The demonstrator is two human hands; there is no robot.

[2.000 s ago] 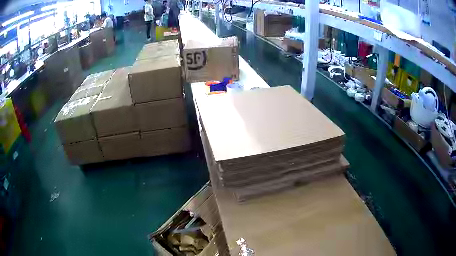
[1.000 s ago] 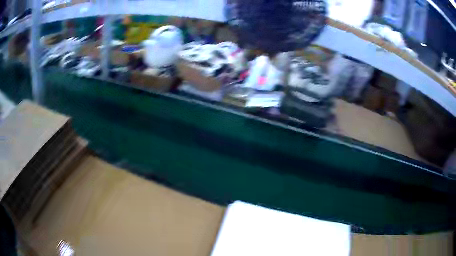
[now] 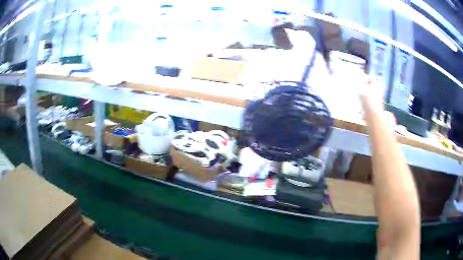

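My right arm reaches up at the right side of the view. My right hand (image 3: 369,90) is at the upper shelf (image 3: 350,127), beside a bright white object (image 3: 346,71). The hand is small and washed out by glare, so I cannot tell its fingers or whether it grips the white object. My left hand is not in view.
A black round fan (image 3: 287,122) hangs left of my forearm. A dark green conveyor belt (image 3: 203,218) runs below the shelf. Cartons with white parts (image 3: 203,152) stand behind it. Stacked cardboard sheets (image 3: 38,208) lie at the lower left.
The view has turned right along the bench, then tilted up toward the shelf. The white sheet stack has left the picture. My right arm has come in, raised to the upper shelf.
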